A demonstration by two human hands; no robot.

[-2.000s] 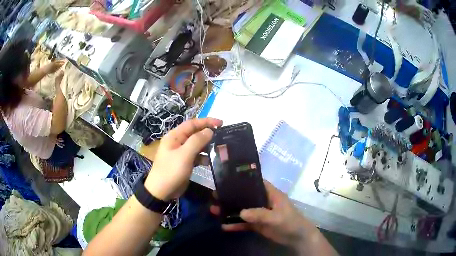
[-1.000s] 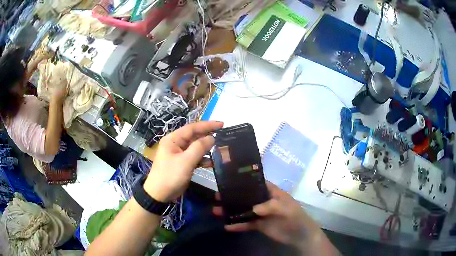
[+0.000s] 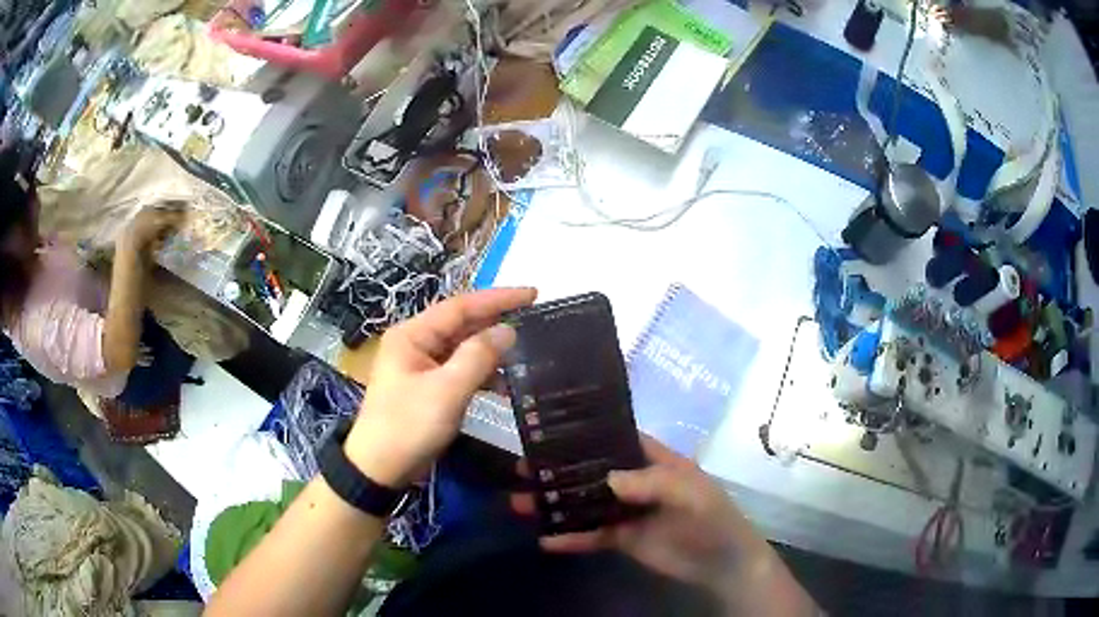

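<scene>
A black smartphone (image 3: pixel 571 410) is held upright in front of me, its dark screen lit with a list of rows. My right hand (image 3: pixel 657 512) grips its lower end, with the thumb on the lower right of the screen and fingers behind. My left hand (image 3: pixel 422 380), with a black band on the wrist, is at the phone's upper left edge. Its thumb and index finger touch or nearly touch the top corner; the other fingers are partly hidden.
A spiral pad (image 3: pixel 689 368) lies behind the phone on the white table (image 3: pixel 771 241). A notebook (image 3: pixel 657 84) lies at the back. An overlock machine (image 3: pixel 964 404) stands right, a sewing machine (image 3: pixel 259 133) left. A person (image 3: pixel 72 301) sits at far left.
The phone screen has changed from a dark view with small picture blocks to a list of rows. The hands keep nearly the same hold. The person at left has moved their arms and head.
</scene>
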